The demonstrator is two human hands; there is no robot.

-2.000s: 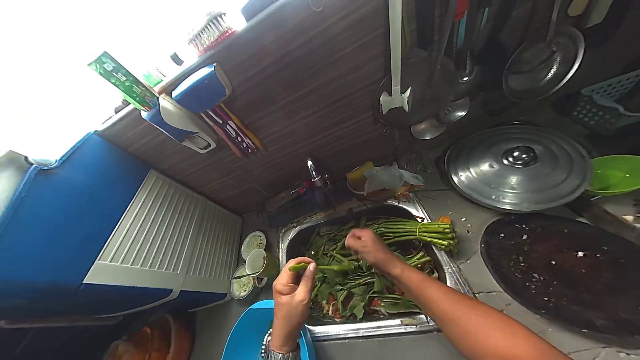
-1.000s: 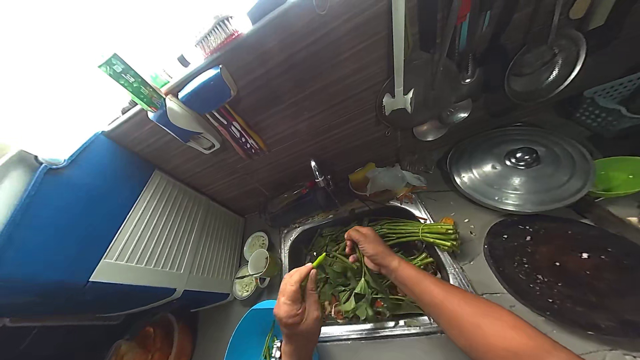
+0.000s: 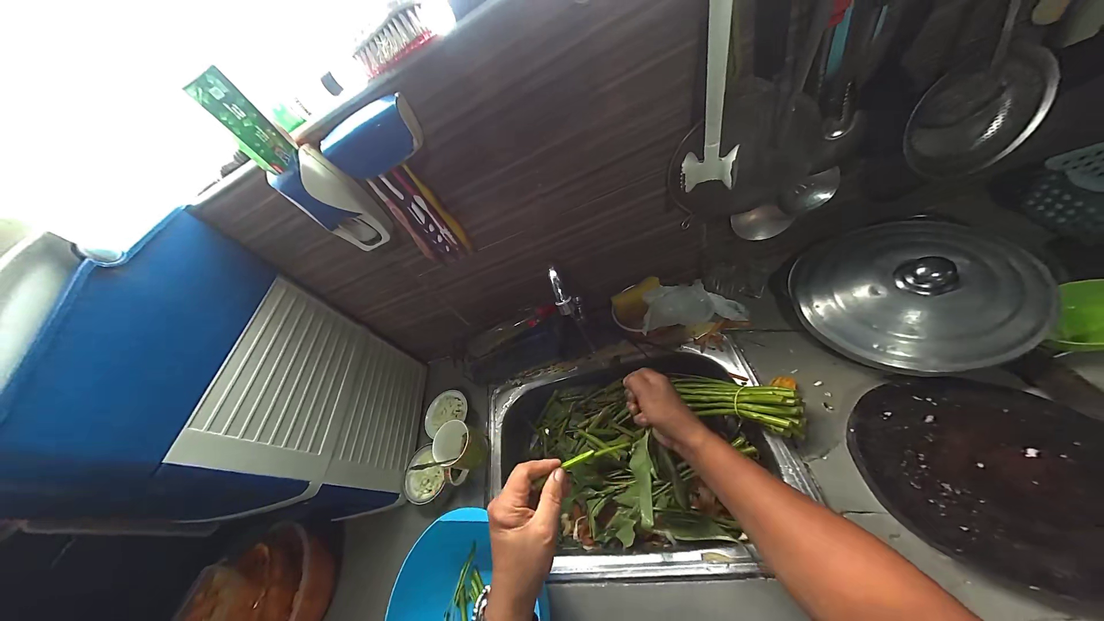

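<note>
Between thumb and fingers, my left hand (image 3: 528, 509) pinches a green stem (image 3: 590, 455) above the near left part of the sink. My right hand (image 3: 657, 404) is curled over the leafy greens at the sink's middle; its fingertips are hidden, and I cannot tell what is in them. Leafy greens (image 3: 642, 492) fill the metal sink (image 3: 655, 565). A tied bundle of green stalks (image 3: 759, 404) lies across the sink's right rim, beyond my right forearm. Under my left wrist a blue basin (image 3: 423, 565) holds some cut green stems (image 3: 467, 586).
A faucet (image 3: 562, 293) stands behind the sink. Left of it are a cup (image 3: 452, 445) and two small containers of pale food (image 3: 446, 412). To the right are a large metal lid (image 3: 923, 297) and a dark round board (image 3: 983, 492) with scraps. Utensils (image 3: 712, 164) hang above.
My right hand moved toward my left hand over the greens, then away toward the back of the sink. The left hand stays at the near left side, still with a green stem.
</note>
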